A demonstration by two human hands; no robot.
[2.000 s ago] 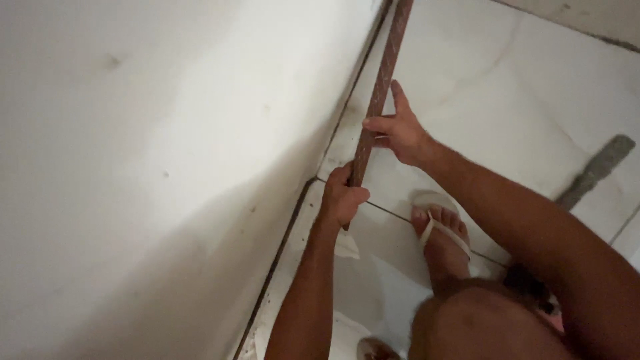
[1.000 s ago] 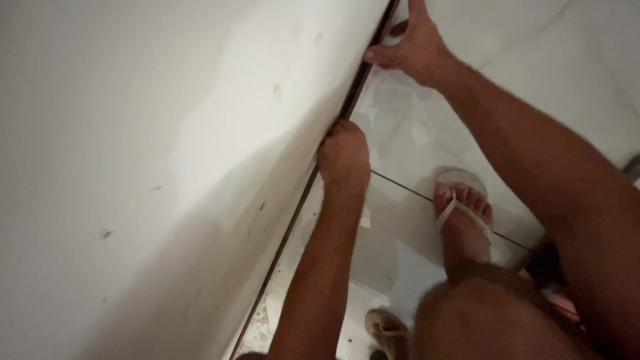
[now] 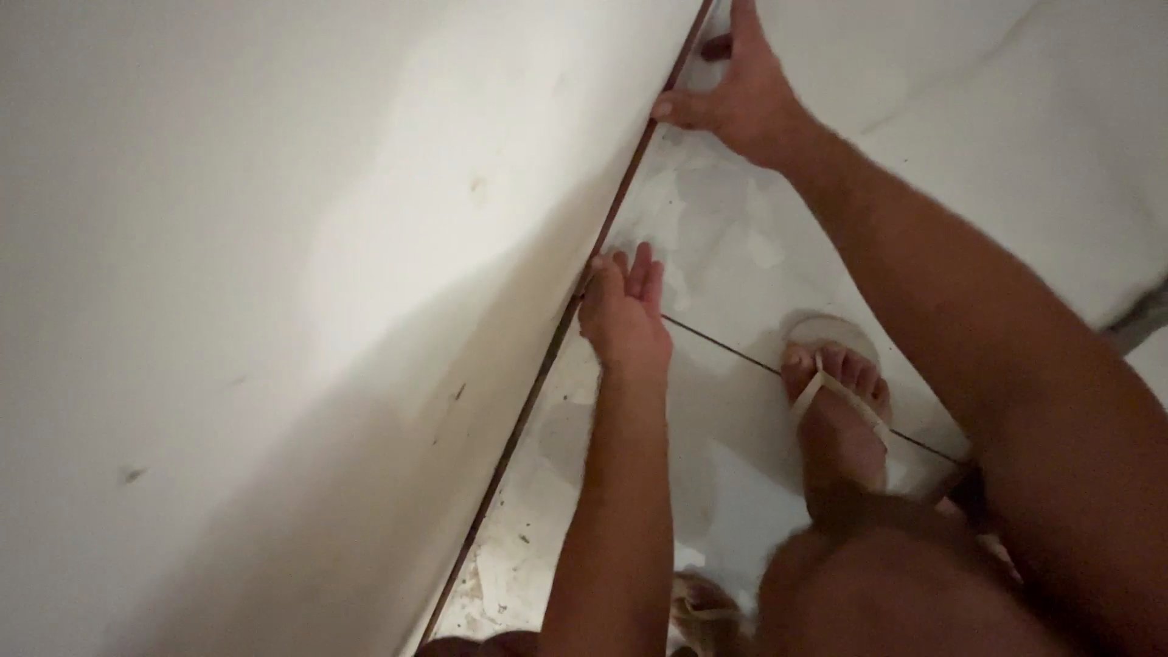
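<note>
A narrow reddish-brown strip [image 3: 630, 173] lies along the foot of the white wall [image 3: 365, 228], where the wall meets the tiled floor [image 3: 721, 219]. My left hand [image 3: 628, 315] is at its lower part, thumb against the strip and the other fingers raised, not closed round it. Farther up, my right hand [image 3: 753, 100] is spread, its thumb touching the strip and its other fingers over the floor. Below my left hand a dark line [image 3: 511, 447] continues along the wall's base. The strip's upper end is out of view.
A foot in a light flip-flop [image 3: 839, 392] stands on the tiles right of my left hand, with a second foot [image 3: 703, 611] at the bottom. A dark tile joint [image 3: 721, 345] crosses the floor. A grey long object [image 3: 1136, 319] shows at the right edge.
Two seconds ago both hands held the brown strip raised away from the wall; now it lies at the wall's foot. My left hand's fingers, curled one second ago, are now extended.
</note>
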